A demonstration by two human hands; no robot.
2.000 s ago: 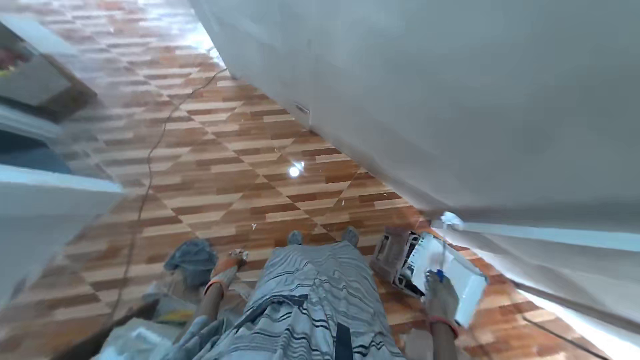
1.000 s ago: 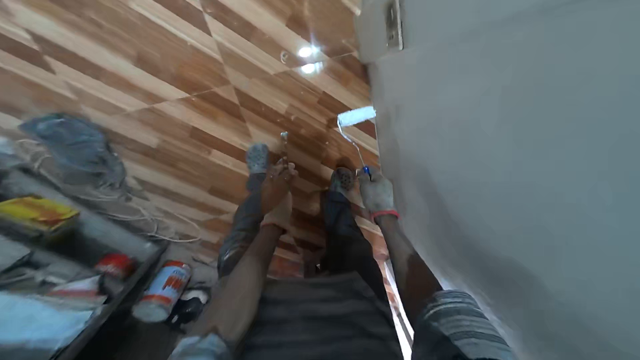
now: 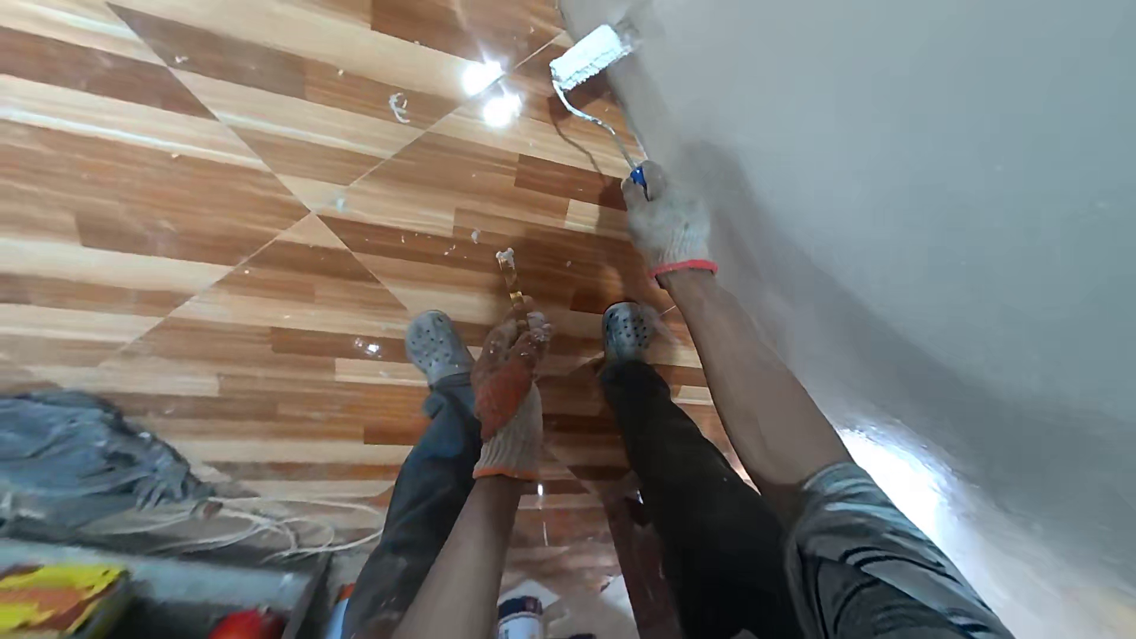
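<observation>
My right hand, in a pale knit glove with a red cuff, is closed around the blue handle of a small paint roller. The roller's white sleeve touches or nearly touches the bottom of the grey wall, and its bent wire frame is coated white. My left hand, in an orange-palmed glove, grips a slim paintbrush whose tip is whitish. The brush points away from me over the wood-patterned floor. Its handle is mostly hidden by the fingers.
Grey clogs are on my feet. At left lie a dark plastic bag and loose pale cable. A grey bin at lower left holds a yellow-smeared item and a red object. A white container stands at the bottom.
My right hand was over a white paint tray two seconds ago; one second ago it held the roller beside the wall. It now reaches farther forward along the wall's base. The view has shifted a lot.
</observation>
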